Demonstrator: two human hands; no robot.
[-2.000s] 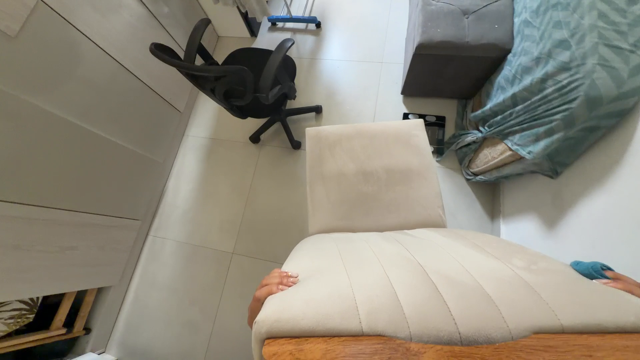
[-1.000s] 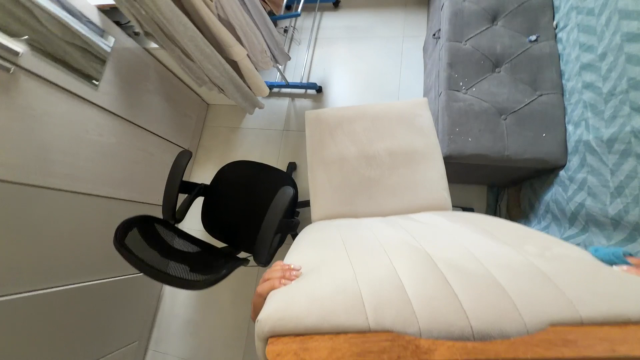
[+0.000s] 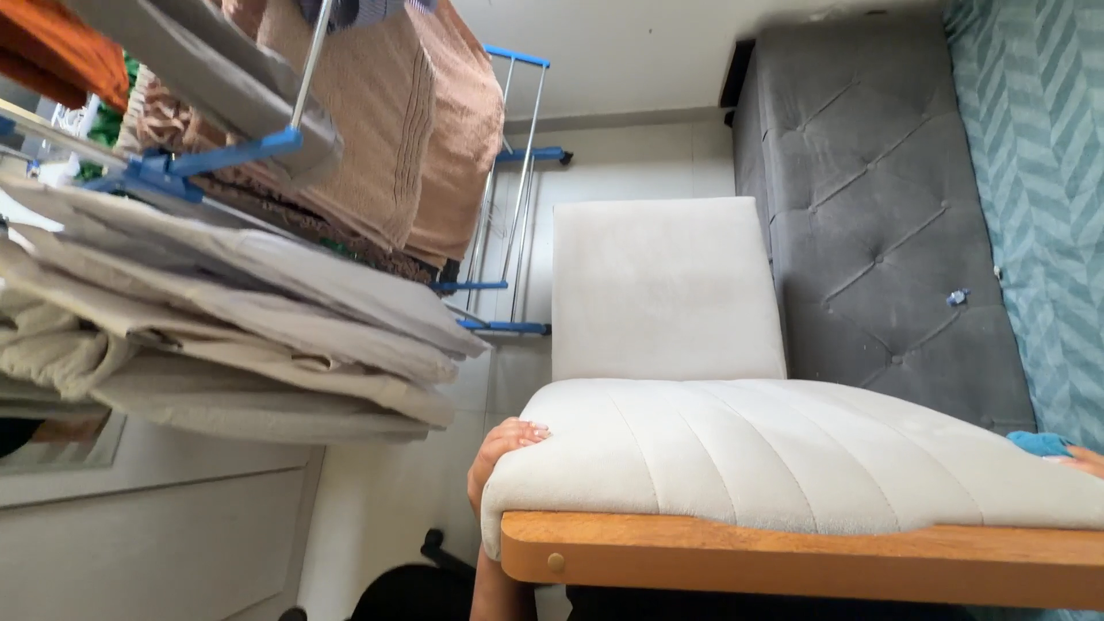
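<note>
An upholstered cream chair with a channel-stitched backrest, a square seat and a wooden rail along the near edge fills the middle. My left hand grips the left side of the backrest, its fingertips over the cream fabric. At the far right edge, my right hand is partly cut off by the frame, beside the backrest's right side, with a blue cloth held at its fingers.
A drying rack with peach towels and beige garments stands on the left. On the right are a tufted grey bench and a teal patterned bedcover. A black office chair shows at bottom left.
The chair and both hands have moved through the room past the office chair, up to the drying rack and alongside the grey bench. The view has moved with them.
</note>
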